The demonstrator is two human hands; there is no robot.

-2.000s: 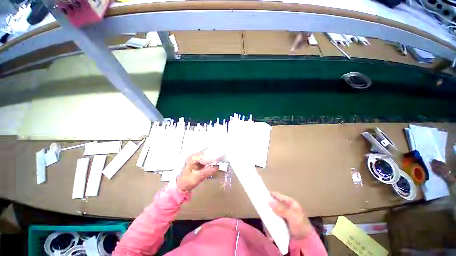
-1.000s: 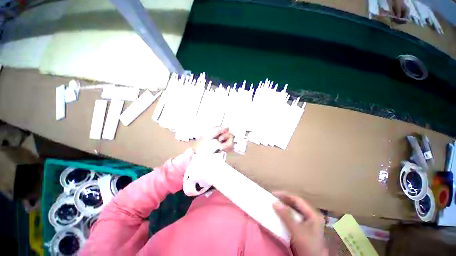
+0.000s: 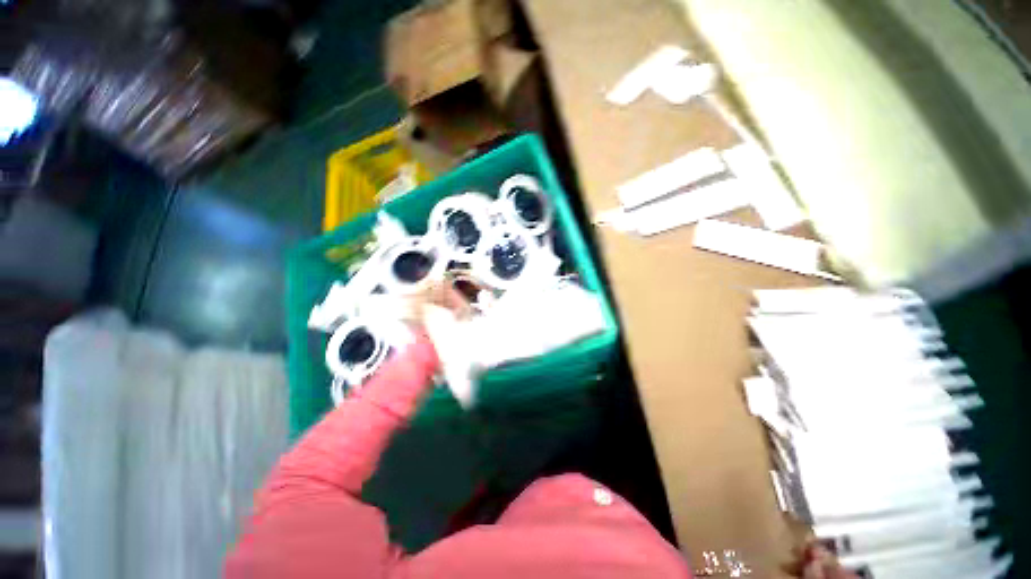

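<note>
My left hand (image 3: 443, 300) is inside the green plastic crate (image 3: 594, 255), blurred, with its fingers on a joined unit (image 3: 543, 328) whose long white bar points right over the heap. Several joined units with white rings and dark centres (image 3: 461, 230) fill the crate. My right hand (image 3: 825, 561) shows only as fingertips at the bottom edge, by the lower end of the dense row of white lamp bodies (image 3: 865, 407). Its grip is hidden.
Flat white cover strips (image 3: 690, 195) and a small white part (image 3: 682, 81) lie on the brown bench (image 3: 678, 373). A yellow crate (image 3: 351, 187) and brown carton (image 3: 447, 51) stand behind the green crate. A pale foam sheet (image 3: 837, 124) lies beyond the strips.
The view has swung left to the crate. My left hand has moved from in front of my body into the crate with the joined unit. My right hand has left the unit's bar.
</note>
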